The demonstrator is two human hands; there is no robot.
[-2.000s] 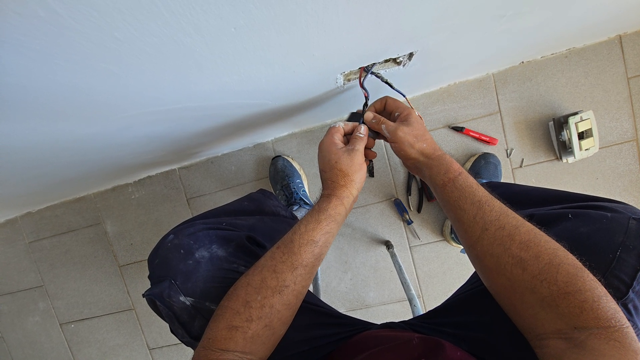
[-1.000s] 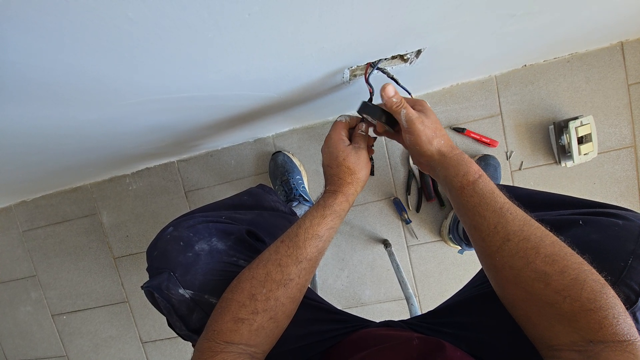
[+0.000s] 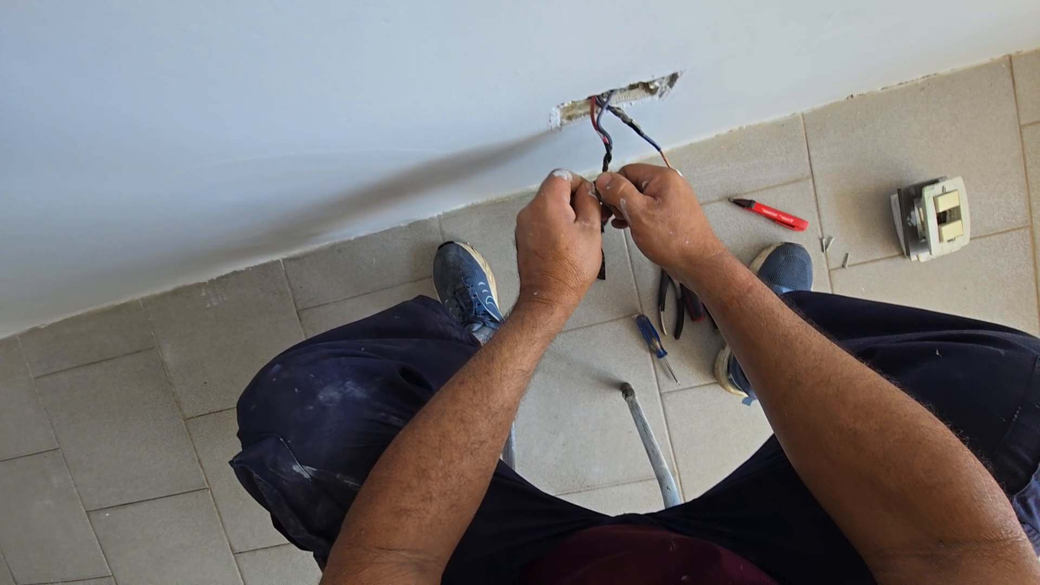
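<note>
Red and dark electrical wires [image 3: 606, 134] come out of a rough rectangular hole [image 3: 642, 89] low in the pale wall. My left hand [image 3: 561, 236] and my right hand [image 3: 656, 210] meet below the hole, fingertips pinching the dark wire bundle, partly wrapped in black tape. A short black strip [image 3: 602, 264] hangs beneath the fingers. Another dark wire [image 3: 638, 132] with a bare copper end runs down to the right, its tip beside my right hand. What lies between the fingertips is mostly hidden.
On the tiled floor to the right lie a red pen-shaped tester [image 3: 770, 214], small screws [image 3: 826, 243] and a switch or socket unit [image 3: 934, 218]. Pliers [image 3: 671, 305] and a blue-handled screwdriver [image 3: 655, 345] lie below my right hand. A metal leg [image 3: 650, 445] stands between my shoes.
One second ago my right hand held up a roll of black tape near the wires; it no longer shows. My right hand's fingers have come down against the bundle beside my left hand.
</note>
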